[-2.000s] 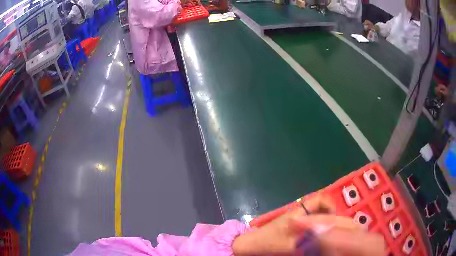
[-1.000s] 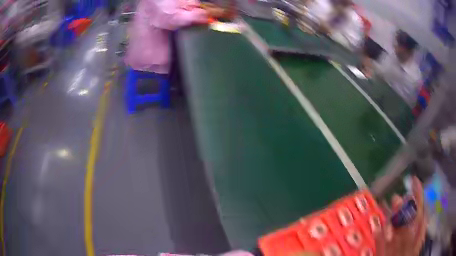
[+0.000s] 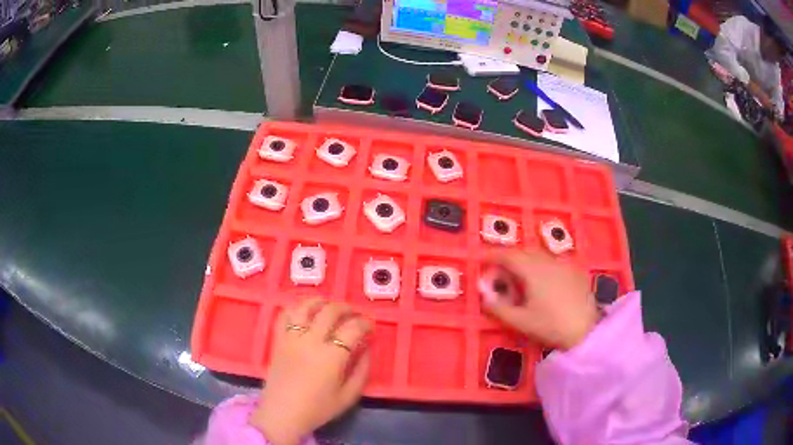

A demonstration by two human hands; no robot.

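A red compartment tray (image 3: pixel 437 358) lies in front of me on the green bench. Pale smartwatches, such as this one (image 3: pixel 382 278), lie face down in its pockets with dark round sensors up. One black watch (image 3: pixel 444 214) lies among them. A screen-up watch (image 3: pixel 504 368) is in the front row, another (image 3: pixel 606 288) at the right. My right hand (image 3: pixel 546 295) has its fingers on a pale watch (image 3: pixel 498 286) in the third row. My left hand (image 3: pixel 316 365) rests over the front row, fingers curled, nothing visible in it; its palm is hidden.
Several smartwatches (image 3: pixel 468 115) lie on the raised ledge behind the tray. A bench instrument (image 3: pixel 474 24), a small white box (image 3: pixel 489 65) with a white cable, a record sheet (image 3: pixel 596 116) and a blue pen (image 3: pixel 556 105) are there. A metal post (image 3: pixel 278 65) stands at back left.
The view has swung from the aisle and long bench to the tray. Both hands now show over the tray; the watch earlier held in one hand is no longer seen there.
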